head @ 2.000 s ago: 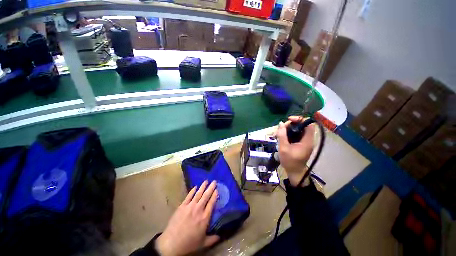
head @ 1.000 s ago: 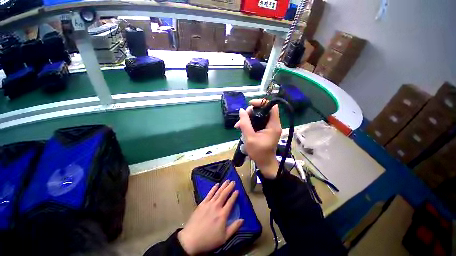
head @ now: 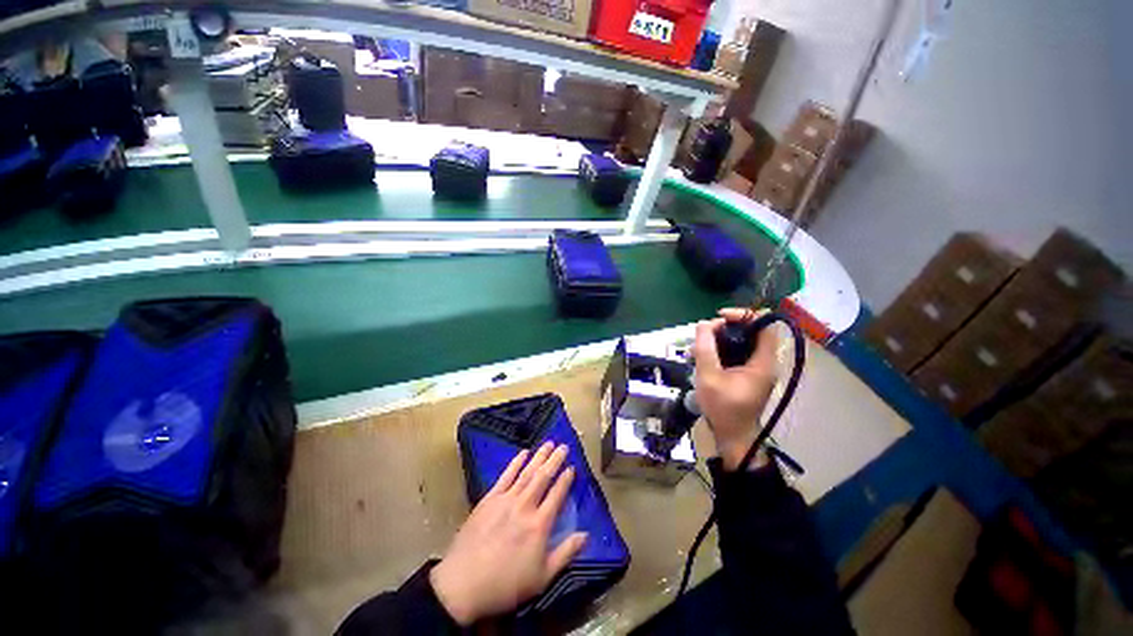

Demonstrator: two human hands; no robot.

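Note:
A portable speaker (head: 596, 519) with a blue front and black corners lies front up on the cardboard-covered bench. My left hand (head: 509, 537) lies flat on its front, fingers slightly spread, not wrapped around it. My right hand (head: 736, 391) is closed around a black electric screwdriver (head: 677, 420), right of the speaker. The tool's lower end points down into the small white-grey screw box (head: 646, 466). Whether its tip touches a screw cannot be told. A black cord loops beside my right wrist.
Blue-black speakers (head: 174, 429) stand close at left. A green conveyor (head: 410, 329) carrying spaced speakers curves behind the bench. An overhead shelf (head: 410, 27) holds a red bin (head: 649, 27). A thin hanger spring (head: 795, 224) rises from the driver. Cartons (head: 950, 292) are stacked at right.
My right hand and the screwdriver have moved right, from the top end of the speaker to over the screw box, as they were two seconds ago. My left hand stays on the speaker.

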